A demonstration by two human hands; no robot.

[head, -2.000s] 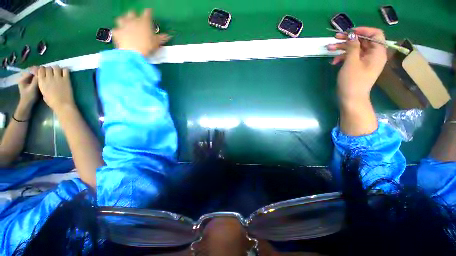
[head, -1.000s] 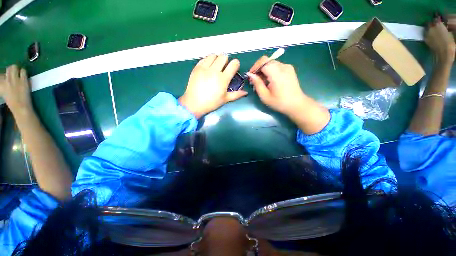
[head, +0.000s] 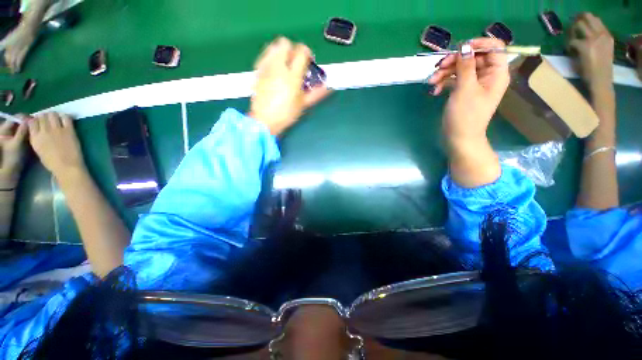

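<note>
My left hand (head: 280,83) is a little blurred and holds a small square smartwatch body (head: 314,74) between fingers and thumb, over the white rail (head: 380,72). My right hand (head: 473,95) is raised at the rail to the right. It holds a thin tool (head: 519,50) with a fine dark tip pointing left and a pale end pointing right. The two hands are well apart. Other smartwatch bodies lie on the green belt (head: 243,24), one (head: 340,30) just beyond my left hand and one (head: 436,38) beyond the right.
An open cardboard box (head: 563,98) stands right of my right hand, with a crumpled clear bag (head: 538,162) in front of it. A black flat rectangle, perhaps a phone (head: 132,155), lies at left. Other people's hands are at far left (head: 56,140), far right (head: 595,53) and top left.
My left hand has moved up from the bench to the rail with the smartwatch body. My right hand has moved away to the right with the tool, now lying level. The belt's smartwatch bodies show in different places.
</note>
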